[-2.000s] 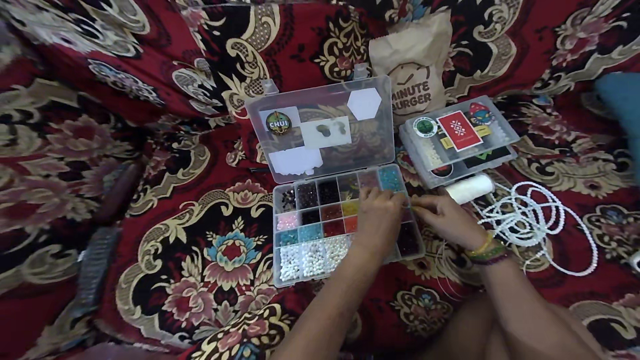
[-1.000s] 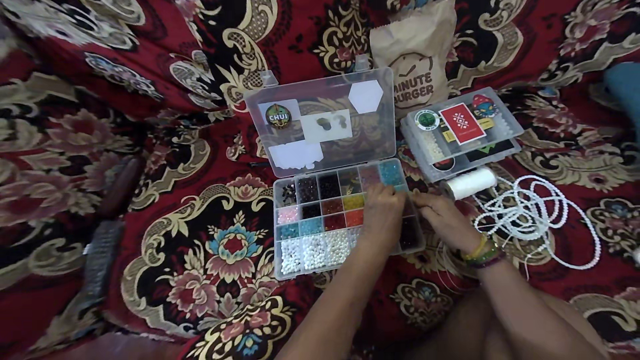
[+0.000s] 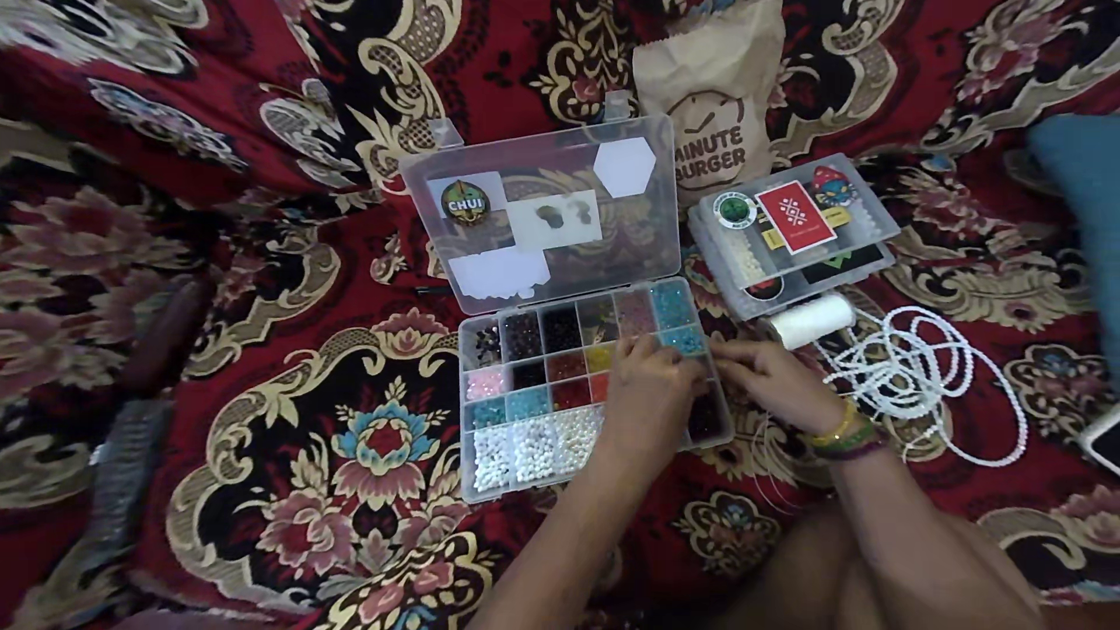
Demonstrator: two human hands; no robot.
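Note:
An open clear plastic bead organizer box (image 3: 465, 446) lies on the patterned fabric, its compartments full of beads in several colours. My left hand (image 3: 652, 385) is over its right part, fingers bent down among the compartments; whether they pinch a bead is hidden. At the box's right edge, my right hand (image 3: 770, 381) has its thumb and fingertips close together, with a thin thread trailing below; the grip itself is too small to make out. A spool of white cord (image 3: 810, 321) lies just beyond my right hand. Beside it is a tangled strand of small white beads (image 3: 927, 385).
Two stacked clear plastic cases (image 3: 875, 210) with stickers and a red card stand behind the spool. A brown paper bag (image 3: 713, 105) leans behind the raised box lid (image 3: 560, 262). At the left lies a dark strap-like object (image 3: 131, 464); a blue cushion (image 3: 1085, 192) is at the right edge.
My left hand has shifted slightly within the right part of the bead box. The right hand stays beside the box edge.

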